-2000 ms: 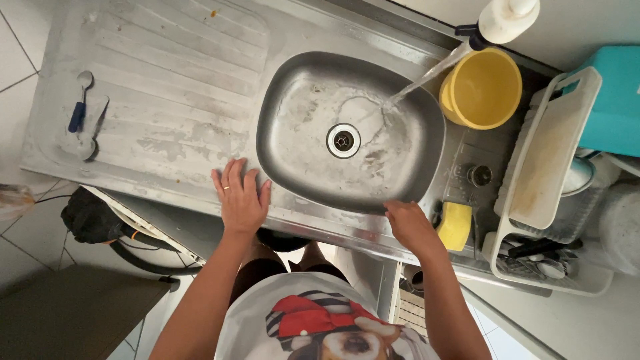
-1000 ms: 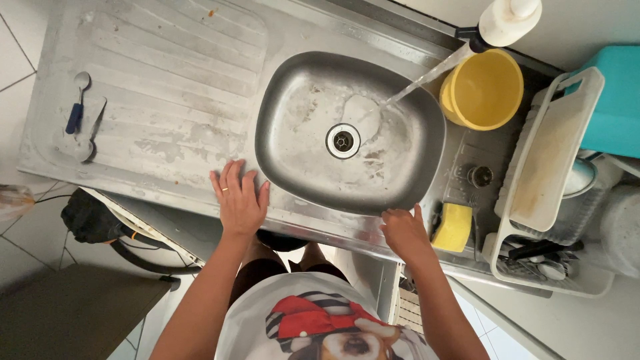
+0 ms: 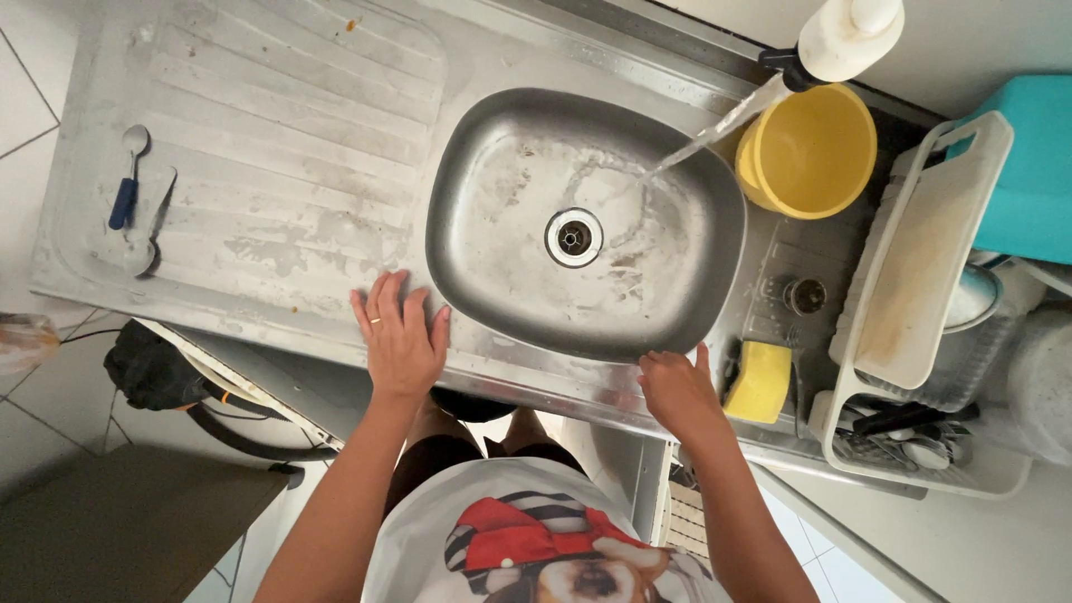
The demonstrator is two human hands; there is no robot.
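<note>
Water runs from a white tap filter (image 3: pixel 850 38) into the stainless steel sink basin (image 3: pixel 502 285), right of its drain (image 3: pixel 574 238). My left hand (image 3: pixel 400 335) rests on the front of the counter, left of the basin, palm down with fingers apart and nothing held. At the basin's front right edge is my right hand (image 3: pixel 680 387), its fingers curled down at the rim; whether anything is under them is hidden. A yellow sponge (image 3: pixel 759 382) lies just right of that hand.
A yellow tub (image 3: pixel 816 155) stands behind the basin's right side. Farther right, a white dish rack (image 3: pixel 846 381) holds a cutting board (image 3: pixel 930 260), bowls and cutlery. A blue-handled spoon (image 3: pixel 124 201) and a clear spoon (image 3: pixel 142 255) lie on the ribbed drainboard (image 3: pixel 293 151) at left.
</note>
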